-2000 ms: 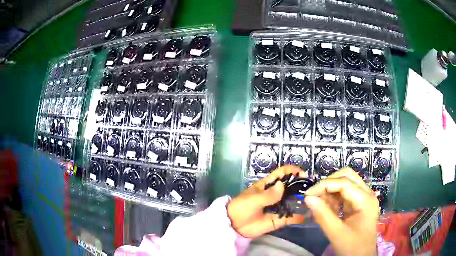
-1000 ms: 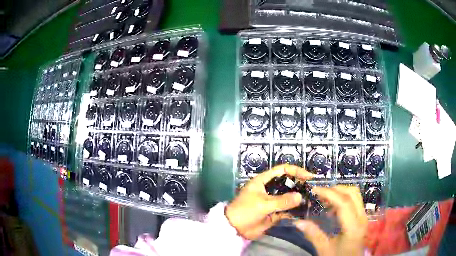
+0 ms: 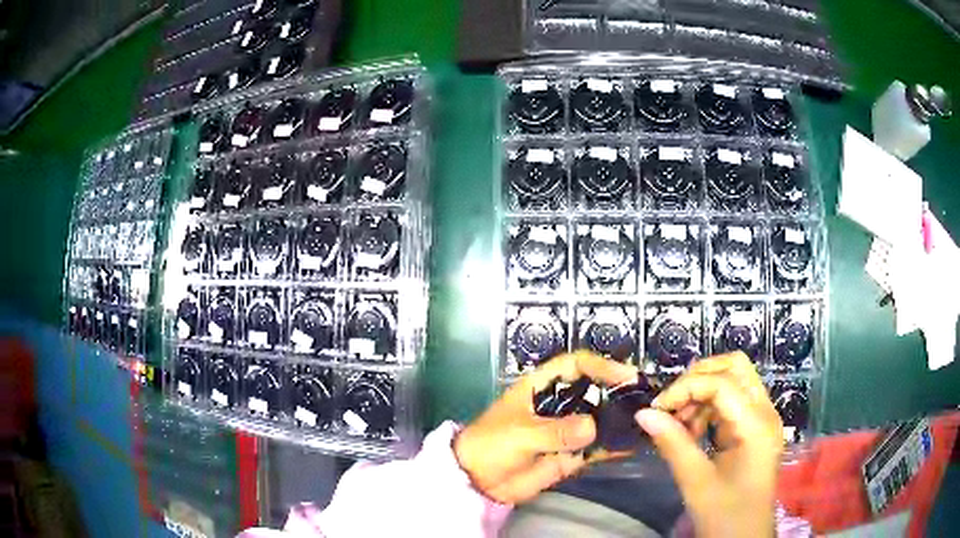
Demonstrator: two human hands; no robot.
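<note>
A glossy black labelled unit, likely a lens assembly [image 3: 616, 412], is held over the front edge of the right blister tray [image 3: 661, 297]. It seems to show two dark round parts; whether they are one piece or two I cannot tell. My left hand [image 3: 526, 431] grips it from the left with thumb and fingers. My right hand [image 3: 721, 420] pinches its right edge between thumb and fingertips. The hands hide the front row of the right tray. The middle blister tray [image 3: 421, 252] holds black units with small white labels.
A mostly silvery blister tray [image 3: 116, 200] lies far left. Dark trays [image 3: 495, 32] stand at the back. A whitish bottle [image 3: 901, 118] and white paper sheets [image 3: 882, 184] lie at right. Red surfaces, one with a barcode label [image 3: 897, 462], show below the bench front.
The view has shifted slightly right since the first frame. Both hands have turned the unit, and the blue glint on it is gone. My right fingertips are again pinched at its edge.
</note>
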